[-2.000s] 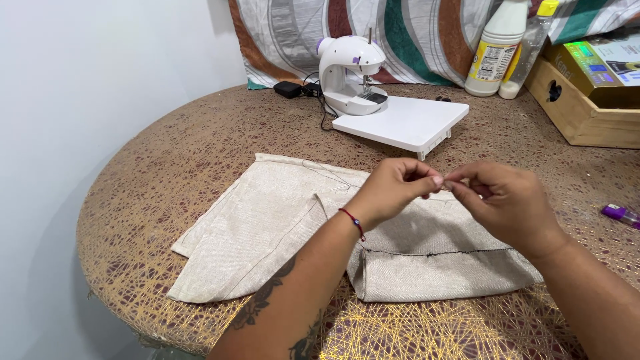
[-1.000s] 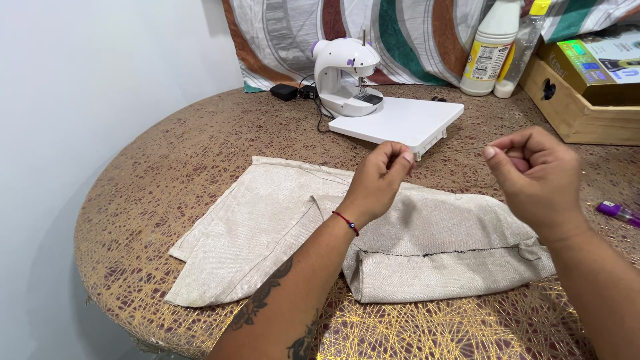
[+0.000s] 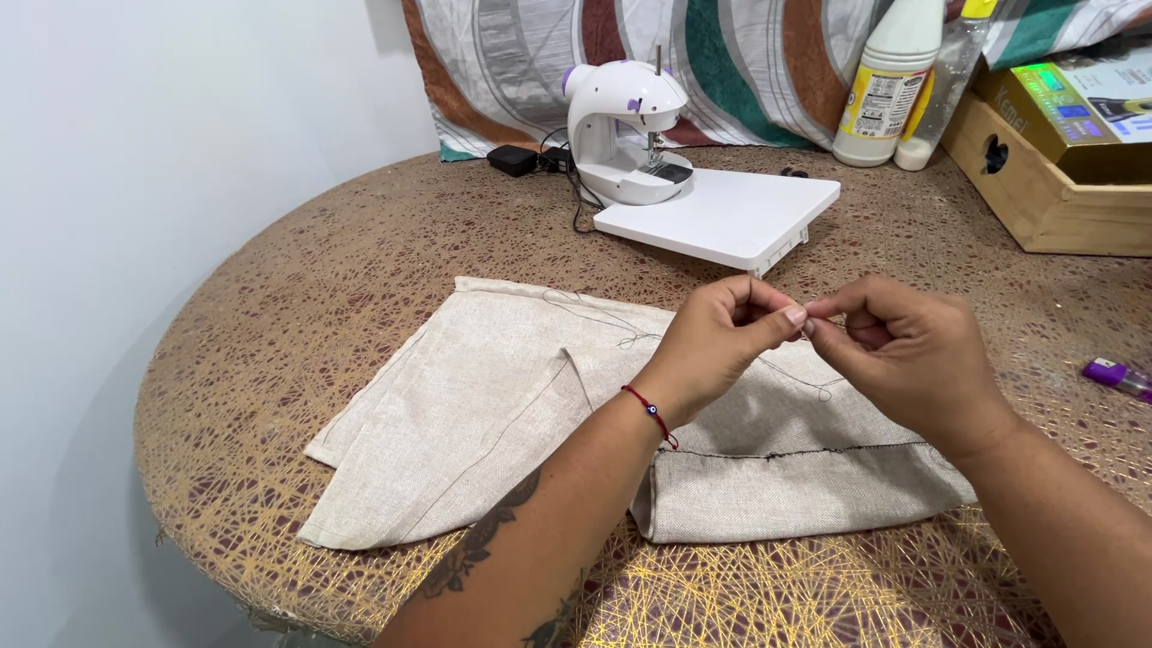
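Beige woven cloth (image 3: 432, 387) with dark stitching lies folded on the round table. Above it my left hand (image 3: 729, 342) and my right hand (image 3: 909, 360) meet at the fingertips, each pinching dark thread (image 3: 796, 376), whose loose loops trail over the cloth. Whether a needle is between the fingers cannot be seen. A red cord bracelet with a blue bead is on my left wrist. Behind the cloth stands a white mini sewing machine (image 3: 621, 126) with a white extension table (image 3: 729, 211).
A black power adapter (image 3: 512, 161) and cord lie beside the machine. Two bottles, one white (image 3: 886, 90) and one clear (image 3: 945, 85), stand at the back by a wooden crate (image 3: 1062, 193) holding a box (image 3: 1071, 99). A purple-capped object (image 3: 1116, 376) lies at the right edge.
My hands were apart one second ago; now their fingertips are together again, as they were two seconds ago. The cloth lies in about the same place.
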